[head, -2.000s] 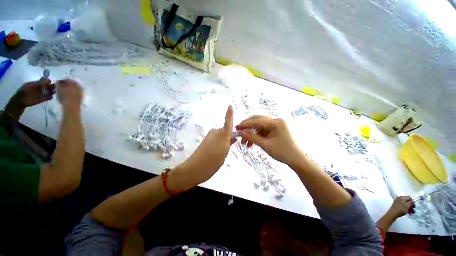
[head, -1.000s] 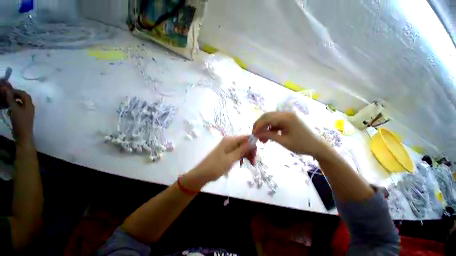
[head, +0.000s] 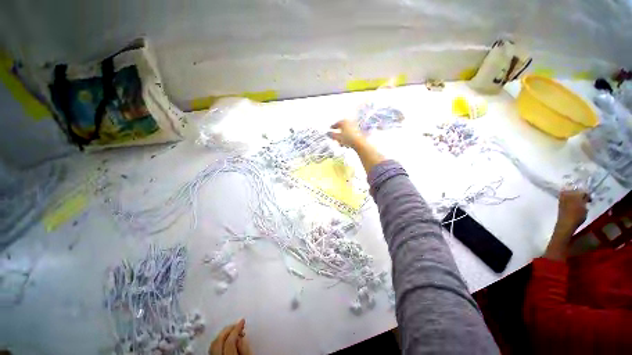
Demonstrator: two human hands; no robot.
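Observation:
My right hand [head: 348,133] is stretched out over the back of the bench, its fingertips at the edge of a pile of small grey-white cord parts [head: 298,147]; whether it holds anything cannot be told. My left hand [head: 231,340] is cut off by the bottom edge; only some fingers show, and its grip cannot be told. A swath of long white cords with white end pieces [head: 332,249] lies across the middle, partly beside a yellow sheet [head: 329,182]. A heap of bundled leads [head: 149,295] lies at lower left, white knobs towards the near edge.
A black smartphone [head: 478,239] lies right of my sleeve with cords over one end. A tote bag [head: 114,104] stands back left. A yellow basket [head: 556,107] and yellow cup [head: 470,107] are back right. A neighbour's hand [head: 572,208] and red sleeve are at right.
My hands have parted: the right has reached out to the back pile, the left has dropped to the bottom edge. The view has shifted; the yellow sheet and long cords now show, the left neighbour's arms do not.

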